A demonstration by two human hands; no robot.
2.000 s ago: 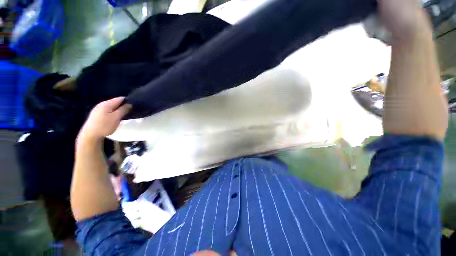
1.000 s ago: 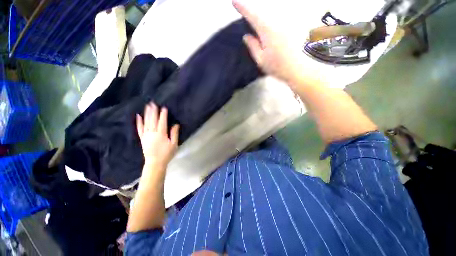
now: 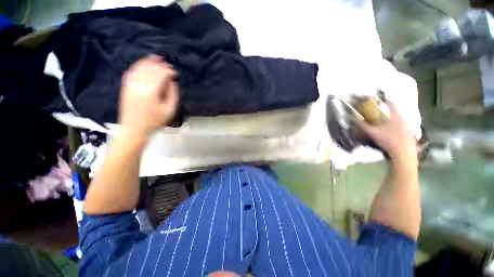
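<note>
A black garment (image 3: 216, 81) lies on the white cover of the ironing table (image 3: 303, 32), its sleeve (image 3: 271, 84) stretched to the right with the straight cuff end near the table's middle. My left hand (image 3: 149, 92) is blurred over the garment's body, fingers curled; whether it grips cloth cannot be told. My right hand (image 3: 391, 130) is around the tan handle of the steam iron (image 3: 344, 125), which is at the table's right end, right of the cuff. The iron is blurred and partly hidden by the hand.
A white strip (image 3: 67, 94) runs along the garment's left edge. Dark cloth (image 3: 32, 140) and a pink cloth (image 3: 51, 181) are at the left, below table height. A cardboard-coloured box (image 3: 460, 84) and blurred grey things are at the right beyond the table. The floor is green.
My right hand has left the sleeve and moved right onto the iron's handle. My left hand has lost its flat, spread pose and is curled. The sleeve now lies more level across the view.
</note>
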